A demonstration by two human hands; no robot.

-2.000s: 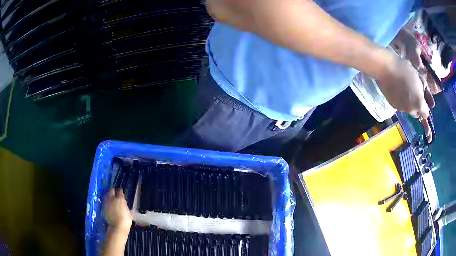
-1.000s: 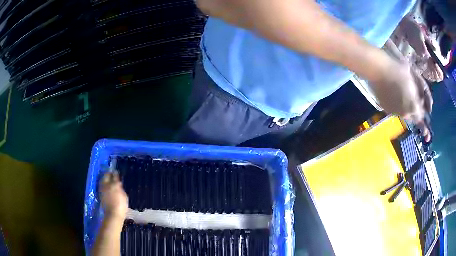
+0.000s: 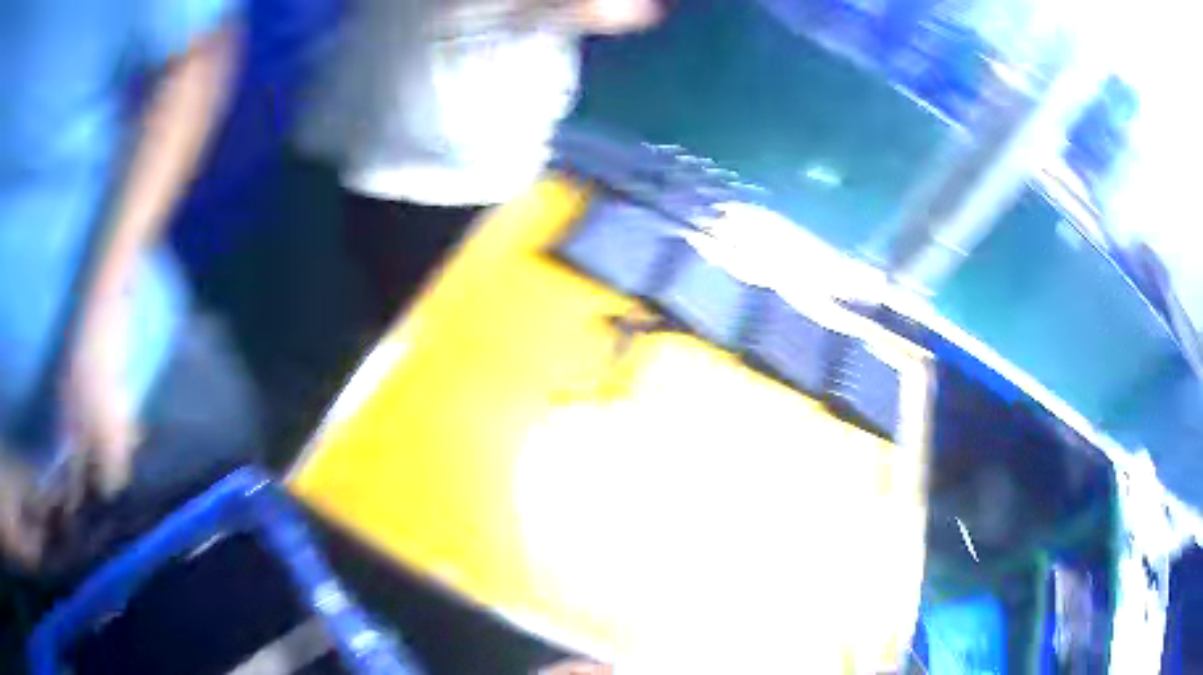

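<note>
The picture is strongly blurred. The yellow tray (image 3: 435,422) lies in the middle, its lower right washed out by glare. A few small black parts (image 3: 636,324) lie loose on it, near rows of dark parts (image 3: 706,290) along its far edge. The blue crate (image 3: 310,560) is cut off at the lower left, with dark contents and a pale strip inside. A sliver of skin at the bottom edge, by the tray's near rim, looks like my right hand (image 3: 575,669); its fingers and any hold are hidden. My left hand is out of the picture.
A person in blue stands at the left, an arm (image 3: 132,251) hanging down and hands near the crate's far side. Another person in a white top (image 3: 462,106) stands behind the tray. A metal frame (image 3: 1135,567) is at the right.
The view has swung right, so the crate has slid to the lower left and the tray to the middle. My left hand has left the picture. The person in blue has lowered an arm.
</note>
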